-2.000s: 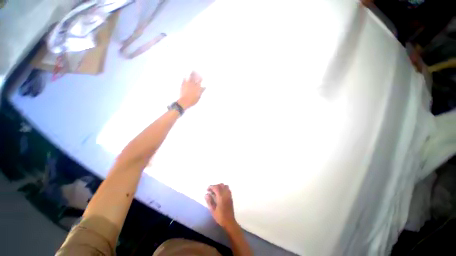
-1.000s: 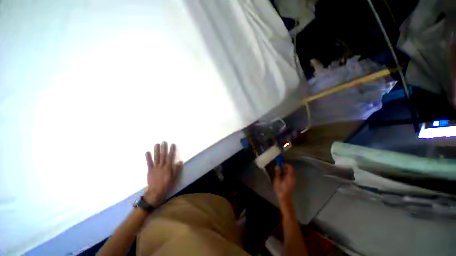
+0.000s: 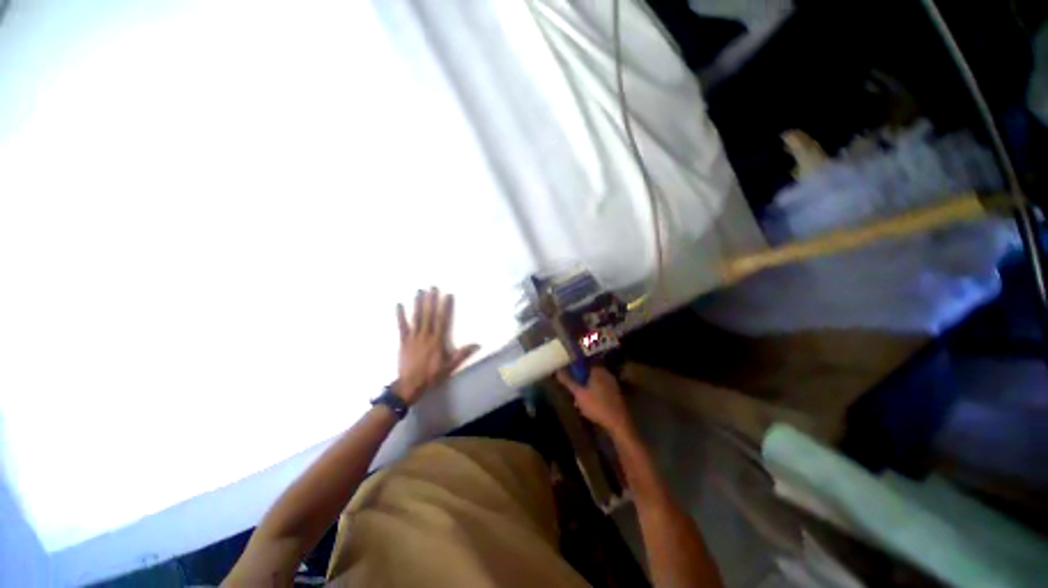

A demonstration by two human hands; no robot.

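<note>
The white cloth (image 3: pixel 264 230) lies spread on the pale blue-grey table (image 3: pixel 218 496) and looks overexposed. My left hand (image 3: pixel 425 342) rests flat on the cloth near its front edge, fingers spread, holding nothing. My right hand (image 3: pixel 598 399) grips the blue handle of the cutter (image 3: pixel 575 322) at the table's near edge. The cutter has a metal body, a white cylinder and small red lit digits. Its power cord (image 3: pixel 645 172) runs up over the cloth folds. The cutter rail cannot be made out clearly under the cutter.
Loose white cloth folds (image 3: pixel 661 149) lie right of the cutter and hang over the table's edge. A yellowish pole (image 3: pixel 862 236) with plastic bags (image 3: pixel 896 184) is at right. A pale green roll (image 3: pixel 908 505) lies at lower right. A dark cable hangs at far right.
My right hand has brought the cutter leftward and up, onto the table's edge by the cloth. My left hand is still flat on the cloth, now closer to the cutter. The view has shifted right since the earliest frame.
</note>
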